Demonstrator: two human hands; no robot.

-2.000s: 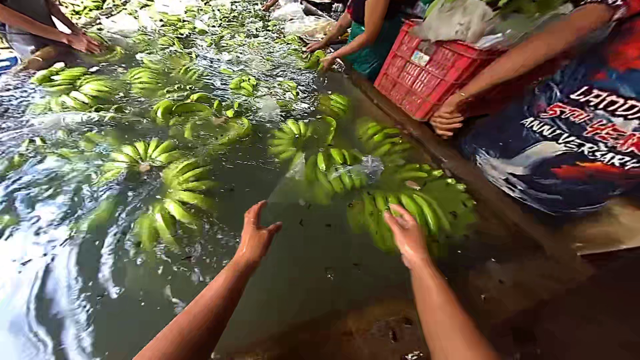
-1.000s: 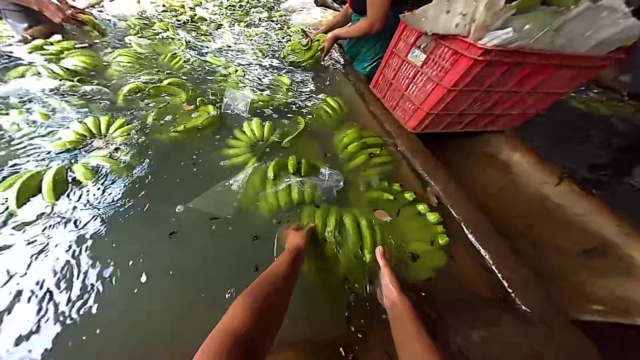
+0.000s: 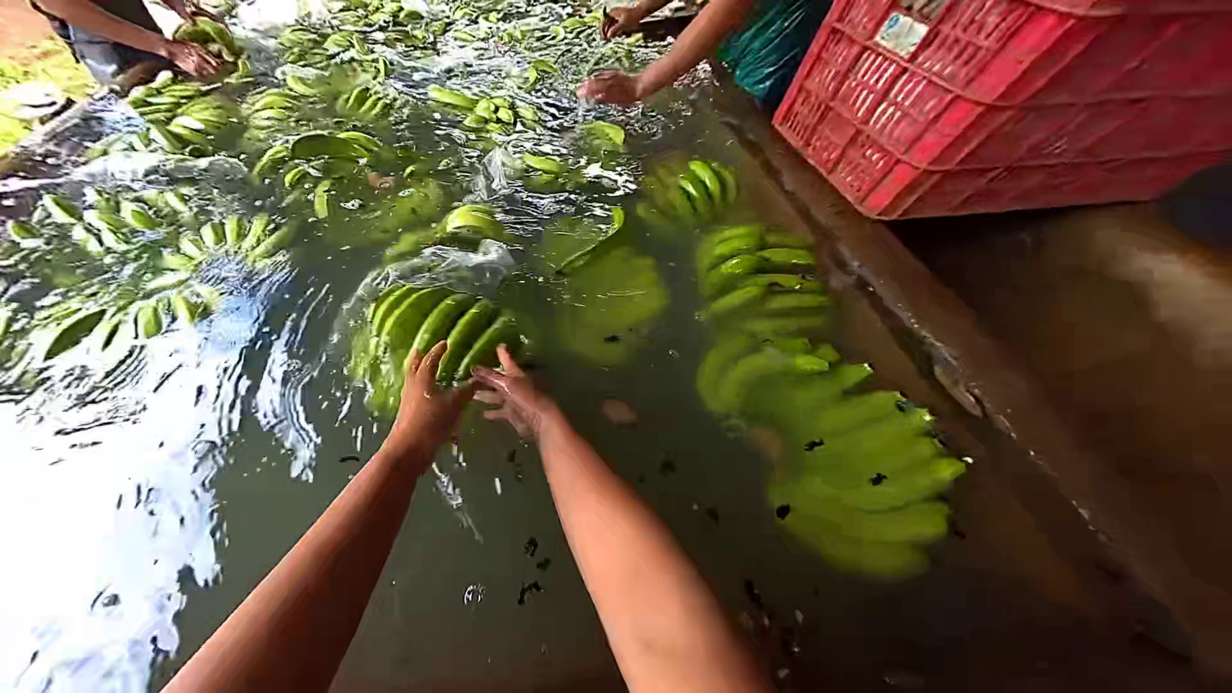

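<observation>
Both my hands are at the near edge of a hand of green bananas (image 3: 443, 322) that lies partly out of the murky water. My left hand (image 3: 430, 399) touches its lower edge with the fingers pointing up. Beside it, my right hand (image 3: 512, 390) has its fingers spread at the bananas' lower right; whether it grips them is not clear. Clear plastic film (image 3: 462, 265) lies in the water just behind these bananas. To the right, another green banana cluster (image 3: 857, 472) lies under the surface, with a further one (image 3: 765, 274) beyond it.
The tank's edge (image 3: 924, 337) runs diagonally along the right, with a red plastic crate (image 3: 991, 106) above it. Many banana clusters (image 3: 231, 241) float at the left and back. One person's hands (image 3: 192, 58) hold bananas at the far left; another's hand (image 3: 611, 87) is over the water.
My hands have gone from the bananas near the tank's edge to a cluster farther left. The other person's hands at the back no longer hold the bananas seen there a second ago.
</observation>
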